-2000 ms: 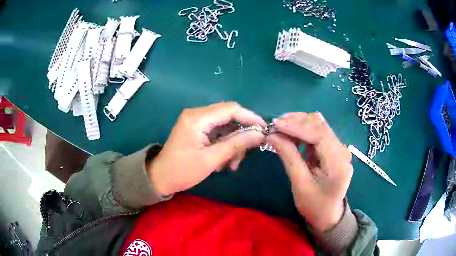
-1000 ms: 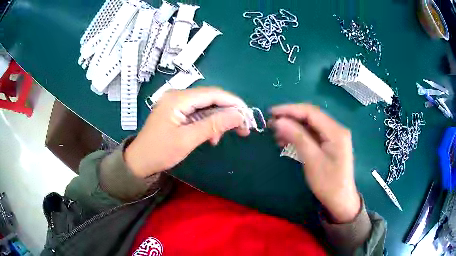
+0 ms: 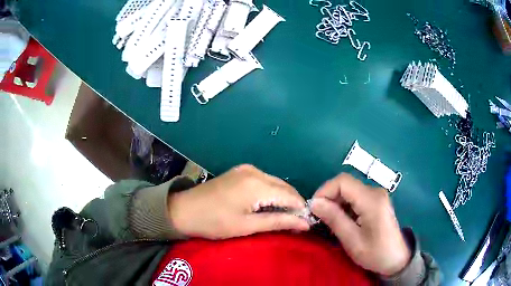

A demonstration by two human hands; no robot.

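My left hand (image 3: 241,204) is closed around a pale strap piece, mostly hidden in the fingers; only its ridged edge and end show. My right hand (image 3: 358,220) pinches at that end with thumb and forefinger, where a small silvery part (image 3: 311,212) shows; its exact shape is unclear. The two hands meet low, against the red clothing. A short white strap piece with a metal buckle loop (image 3: 372,166) lies on the green table above my right hand.
White strap pieces (image 3: 171,72) lie heaped at upper left. Buckle loops (image 3: 339,23) lie at the top, more loops (image 3: 472,162) at right. A stack of strap pieces (image 3: 440,92), dark tiny parts (image 3: 434,40) and pale tweezers (image 3: 451,215) are also at right.
Both hands have moved down toward the body and are together again. The buckled strap piece above the right hand is now uncovered. The view has shifted, so the table items appear farther right.
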